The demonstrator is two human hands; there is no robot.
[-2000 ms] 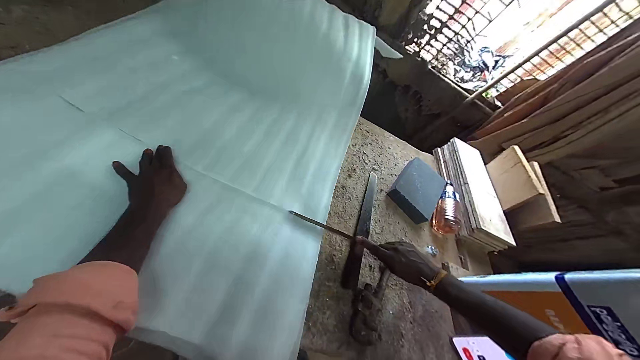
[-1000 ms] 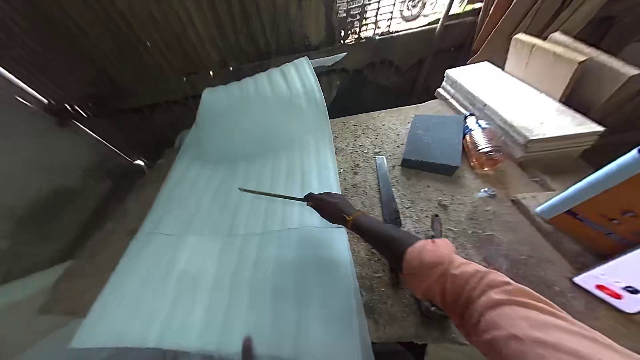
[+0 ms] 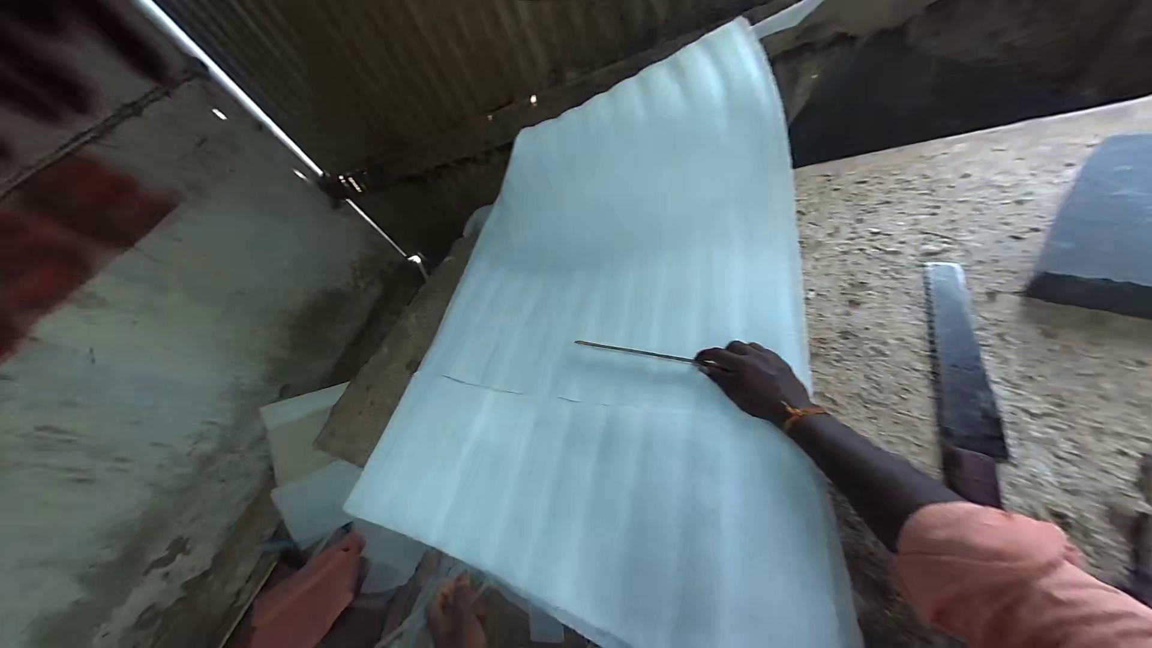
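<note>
My right hand (image 3: 754,378) is closed around one end of a thin, narrow blade-like tool (image 3: 634,349), which points left over a pale blue-green foam sheet (image 3: 648,243). Across the sheet, below the tool, runs a thin dark line or slit (image 3: 481,385), broken in places. The sheet drapes over the work surface, and its far end curls upward. Past its near edge, low in the view, is a blurred shape like a hand (image 3: 457,614); whether it is my left hand, and what it holds, I cannot tell.
A handsaw (image 3: 965,360) lies right of the sheet on a rough, debris-strewn worktop (image 3: 864,270). Farther right sits a dark grey block (image 3: 1102,216). Pale sheet scraps (image 3: 315,504) and a reddish-orange item (image 3: 310,594) are low on the left, beside a stained wall (image 3: 180,360).
Two seconds ago my left hand lay flat on the sheet; it no longer rests there. My right hand has moved from the sheet's right side onto it, still holding the tool. The view has swung left.
</note>
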